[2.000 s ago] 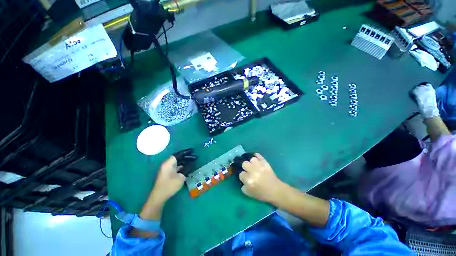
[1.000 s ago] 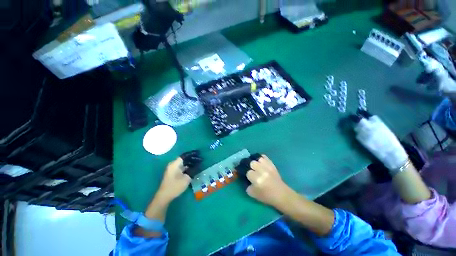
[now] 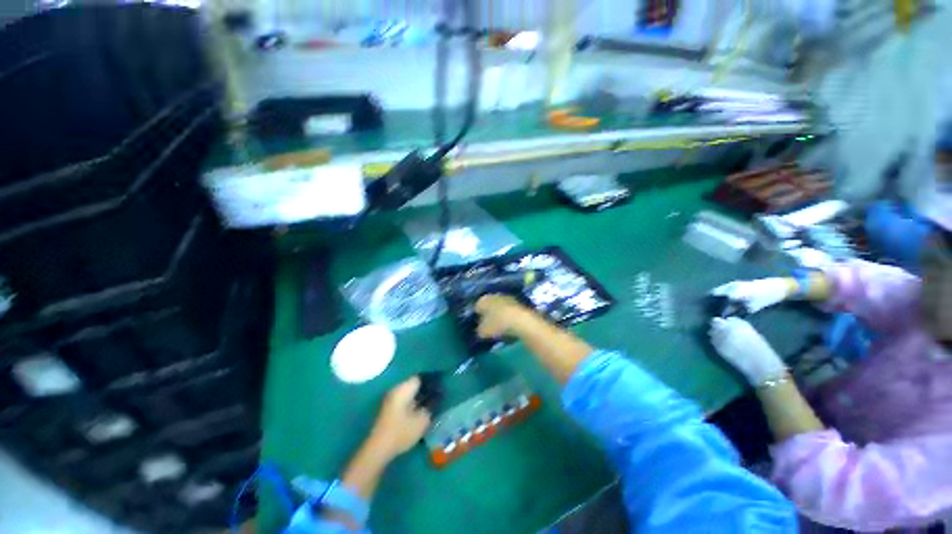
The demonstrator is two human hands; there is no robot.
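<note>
The frame is blurred. The assembly fixture (image 3: 484, 421), a pale bar with an orange-red front edge, lies on the green bench with a row of small silver and dark pieces in it. My left hand (image 3: 403, 415), with black-covered fingertips, is at its left end; its grip is unclear. My right hand (image 3: 503, 317) is over the left bin of the black parts tray (image 3: 585, 312), at the dark screwdriver (image 3: 512, 282) lying across it. My right fingertips are hidden, so I cannot tell if they hold it.
A white disc (image 3: 363, 354) and a bag of small hardware (image 3: 402, 296) lie left of the tray. Small silver pieces (image 3: 655, 300) stand in rows to the right. A coworker's gloved hands (image 3: 747, 350) are at the right. Black crates (image 3: 125, 261) stand at the left.
My right hand has left the fixture's right end and reached up and forward to the tray. My left hand stays by the fixture. The view has tilted up, and both coworker's gloved hands now show together.
</note>
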